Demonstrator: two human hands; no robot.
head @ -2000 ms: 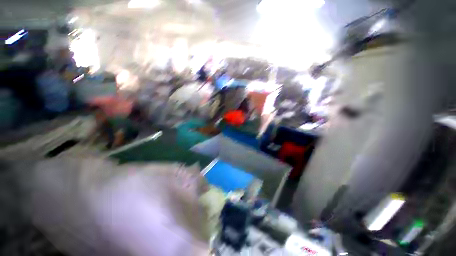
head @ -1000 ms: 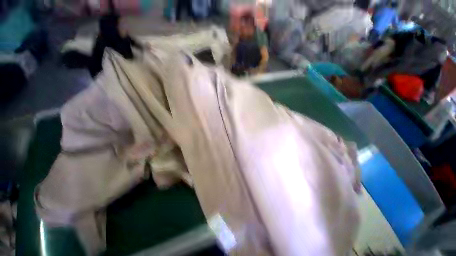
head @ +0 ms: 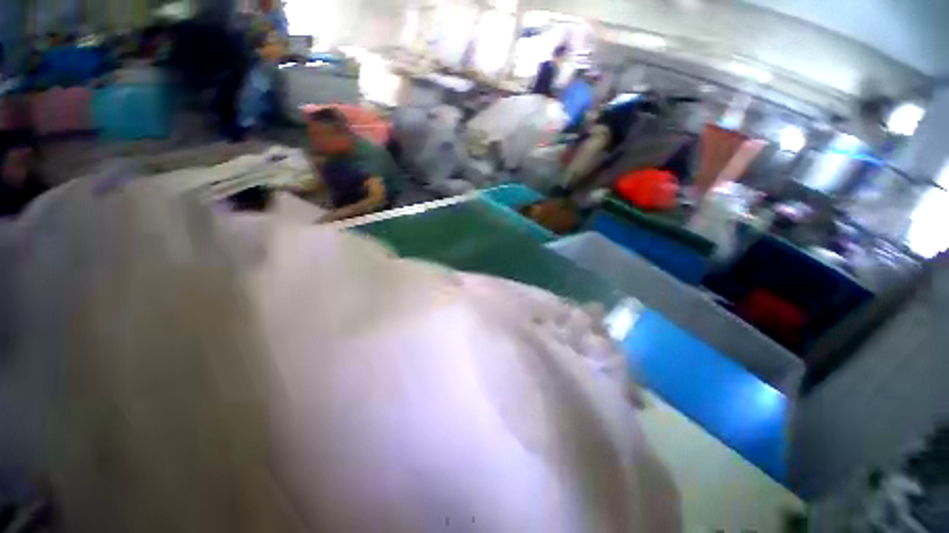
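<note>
A large pinkish-beige fabric piece fills the left and middle of the head view, close to the camera and raised in a broad, blurred bulge. It hides most of the surface under it. Neither my left hand nor my right hand can be made out; the fabric may cover them. The sewing machine is not recognisable in this frame.
A dark green surface lies behind the fabric. A grey bin with a blue sheet stands right of it. Beyond are blue bins and a bright red item. A person sits behind the green surface; other people are farther back.
The fabric has come closer and now covers much more of the view, including the near green surface. The white label seen on it earlier is out of sight. The camera view has shifted.
</note>
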